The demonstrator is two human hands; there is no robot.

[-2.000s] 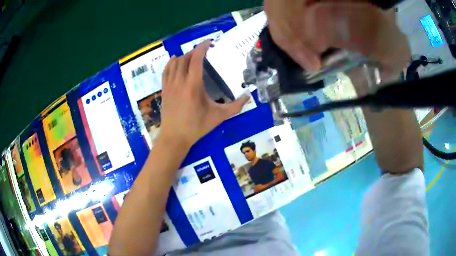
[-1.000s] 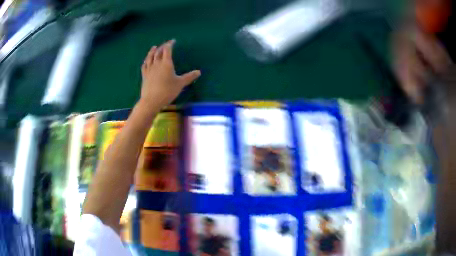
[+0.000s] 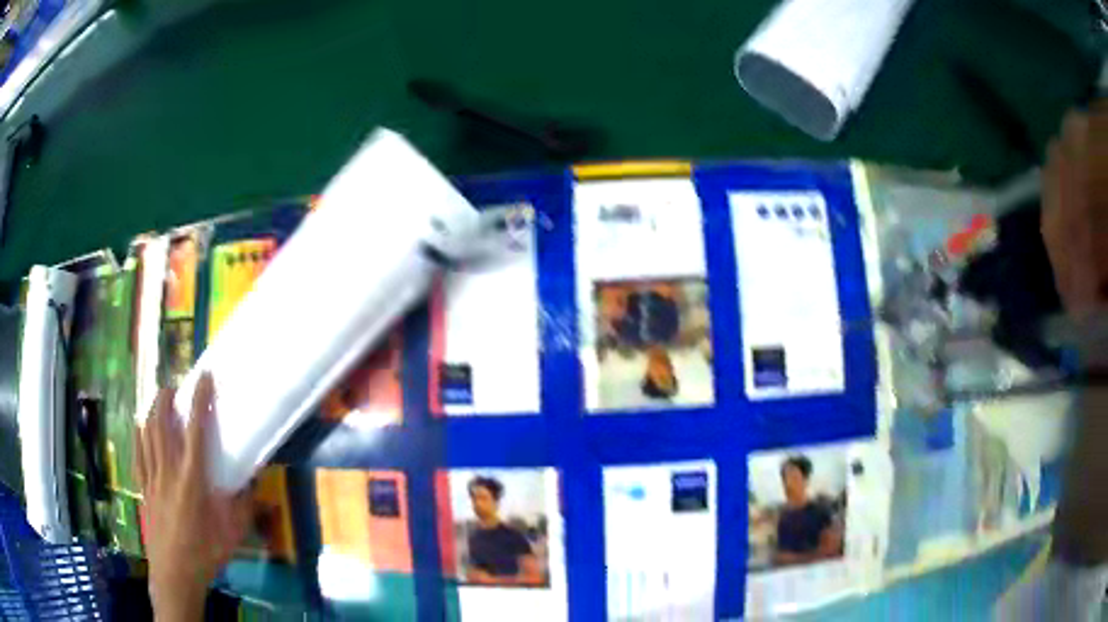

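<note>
A long white plastic housing lies slanted over the left half of the printed mat, its far end towards the green belt. My left hand holds its near left end, fingers along the side. My right hand is at the right edge, partly cut off and blurred. It is around the dark power screwdriver, whose metal nose and orange-red part point left above the mat's worn, film-covered right end. The screwdriver is away from the housing.
The dark green conveyor belt runs behind the mat. Another white housing lies on it at the upper right. A narrow white housing stands at the far left, above a blue basket. A thin dark cord lies on the belt.
The view has swung left since the first frame. My left hand, empty over the belt a second ago, now holds a housing over the mat. The screwdriver remains at the right in my right hand.
</note>
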